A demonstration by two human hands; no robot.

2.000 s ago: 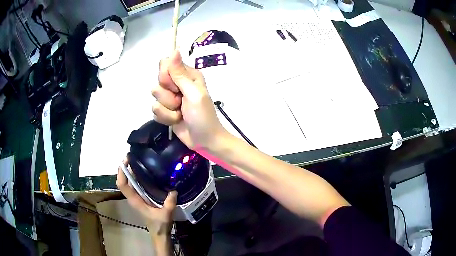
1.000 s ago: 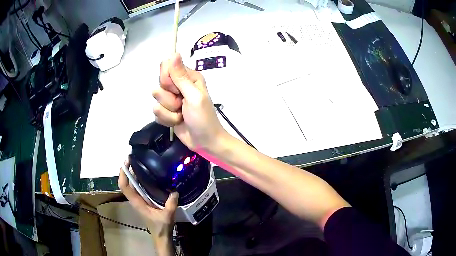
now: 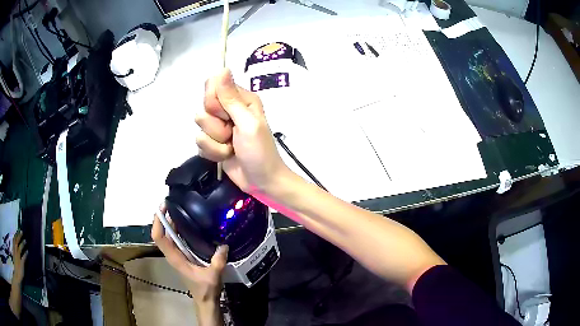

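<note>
A dual-lens PTZ camera [image 3: 219, 213] with a white body and glossy black head is raised at the table's front edge. Red, white and blue LEDs glow on its head. My left hand [image 3: 198, 267] holds it from below, with the thumb on its front. My right hand [image 3: 235, 130] is a fist around a thin pale adjusting stick [image 3: 224, 38], held upright above the camera. The stick's lower end meets the black head near its top bracket; the exact contact is hard to see.
A second camera [image 3: 270, 79] stands mid-table on white paper; a third camera [image 3: 137, 60] is at the left. A mouse [image 3: 510, 105] lies on a dark mat. A cardboard box [image 3: 117, 286] is below the left table edge. Another person's hand [image 3: 19, 255] shows far left.
Another person's hand and arm have appeared at the far left edge. My hands, the stick and the held camera have barely moved.
</note>
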